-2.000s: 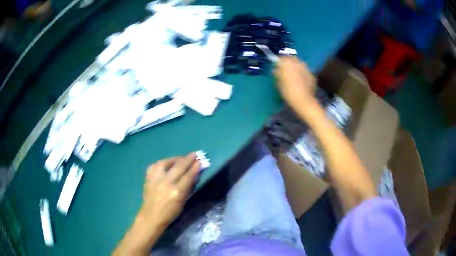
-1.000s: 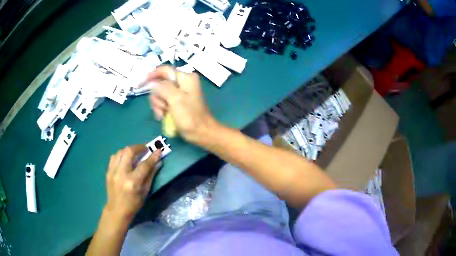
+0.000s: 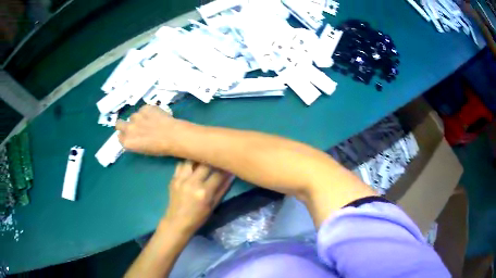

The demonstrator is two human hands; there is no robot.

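My right hand reaches across to the left, its fingers over the upper end of a white housing lying on the bench; the slim tool does not show, and its grip is hidden. My left hand is half curled near the bench's front edge, its fingertips hidden under my right forearm; I cannot tell what it holds. A single housing with a black part in its end lies further left. The big heap of white housings lies beyond my hands, with the pile of small black parts to its right.
Green strips are stacked at the far left. Thin white strips lie at the far right of the bench. An open carton with white and grey strips stands right of my lap. Clear plastic lies below the edge.
The view has shifted left. My right hand has moved from above my left hand to the housing at the left. The housing seen in my left hand before is now out of sight.
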